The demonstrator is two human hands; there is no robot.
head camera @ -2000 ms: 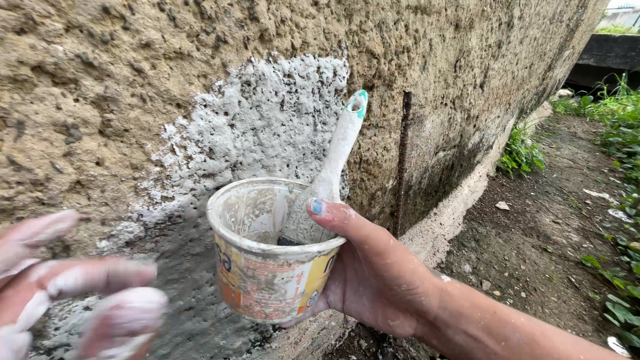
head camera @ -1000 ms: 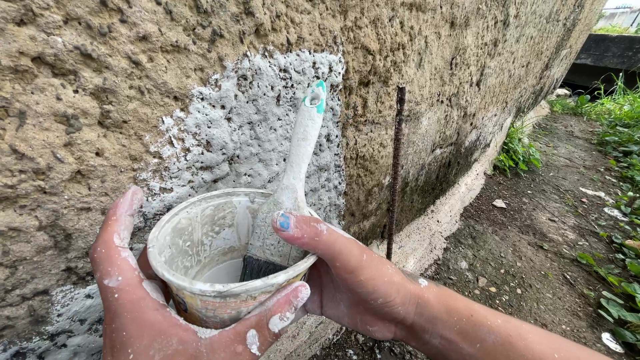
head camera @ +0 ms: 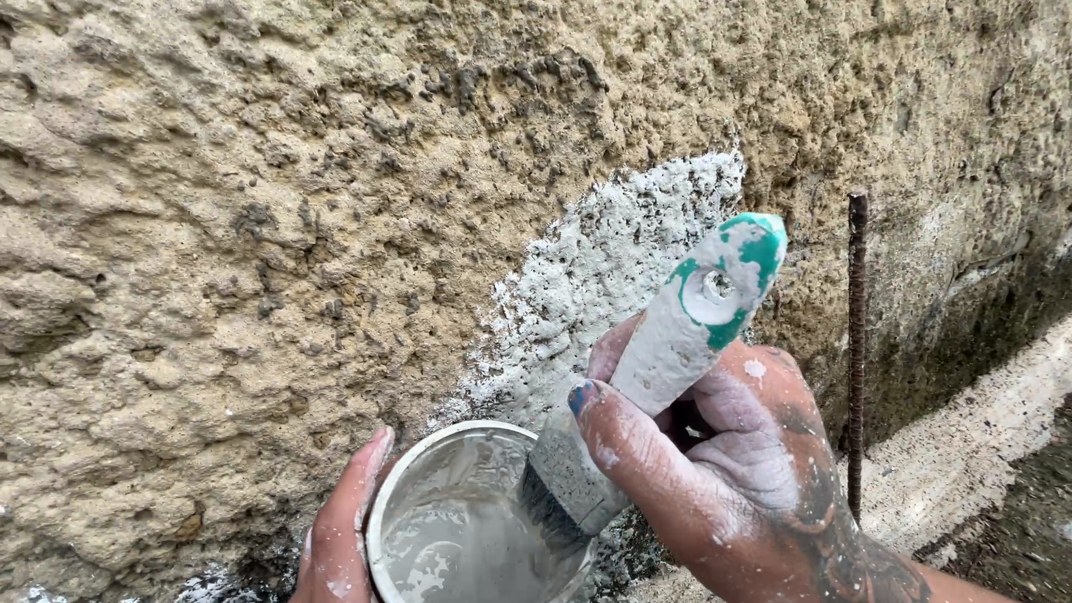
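My right hand (head camera: pixel 729 469) grips a paintbrush (head camera: pixel 670 360) caked in grey-white paint, its green plastic showing at the handle's end. Its dark bristles dip inside a round plastic tub (head camera: pixel 383 511), at the right side of the rim. Wet grey-white paint (head camera: pixel 469 544) lies in the tub. My left hand (head camera: pixel 339 528) holds the tub from the left, partly cut off by the bottom edge. Both hands are spattered with paint. Behind the brush, a grey-white painted patch (head camera: pixel 578 285) covers part of the rough wall (head camera: pixel 335 209).
A rusty steel rebar (head camera: pixel 856 360) stands upright just right of my right hand, in front of the wall. A pale concrete ledge (head camera: pixel 963 444) runs along the wall's foot, with dark soil (head camera: pixel 1034 519) beyond it at lower right.
My left hand has come from the left and taken hold of the tub. My right hand, earlier on the tub and brush together, now grips the brush alone. The view has moved nearer the wall.
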